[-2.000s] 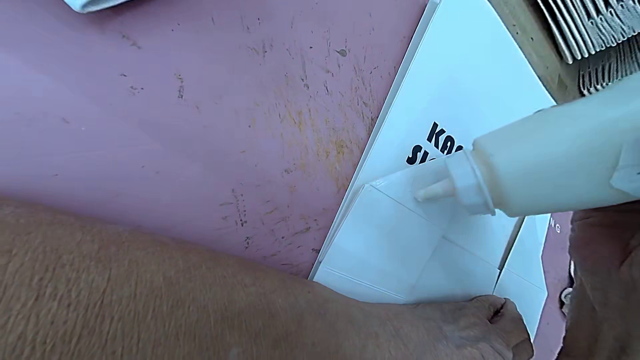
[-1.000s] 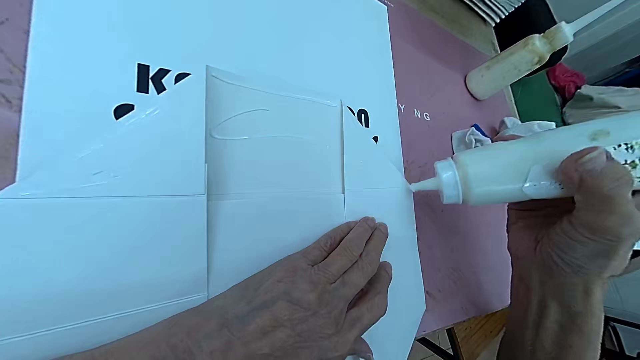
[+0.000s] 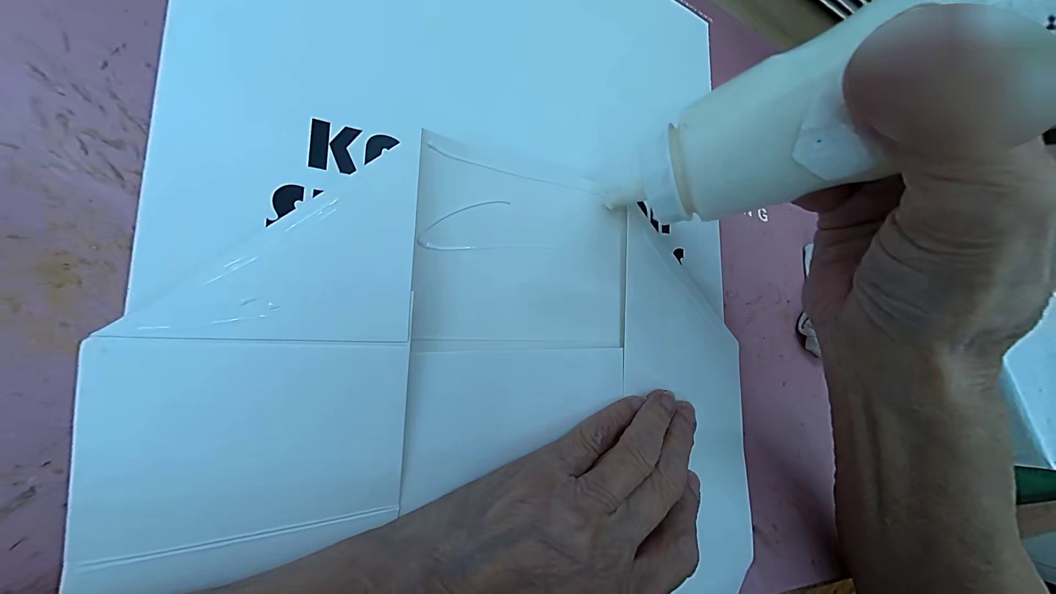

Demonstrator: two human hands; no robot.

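A white paper bag (image 3: 437, 66) with black lettering lies with folded flaps on a pink surface. Thin wet lines of glue (image 3: 462, 246) run over its middle flap, and more streaks shine on the left triangular flap (image 3: 272, 280). My left hand (image 3: 627, 487) rests flat on the lower right part of the paper, fingers close together, holding nothing. In my right hand (image 3: 932, 165) is a translucent squeeze glue bottle (image 3: 759, 124), tilted with its nozzle tip at the upper right corner of the middle flap. A blurred patch covers part of that hand.
The pink work surface (image 3: 74, 206) shows scuffs and stains on the left. Small scraps (image 3: 808, 326) lie beside my right wrist. A green object (image 3: 1033, 485) and a pale item (image 3: 1031, 396) are at the right edge.
My right hand has moved the bottle left, from the paper's right edge to the top right of the middle flap. My left hand still lies on the paper. The view has shifted.
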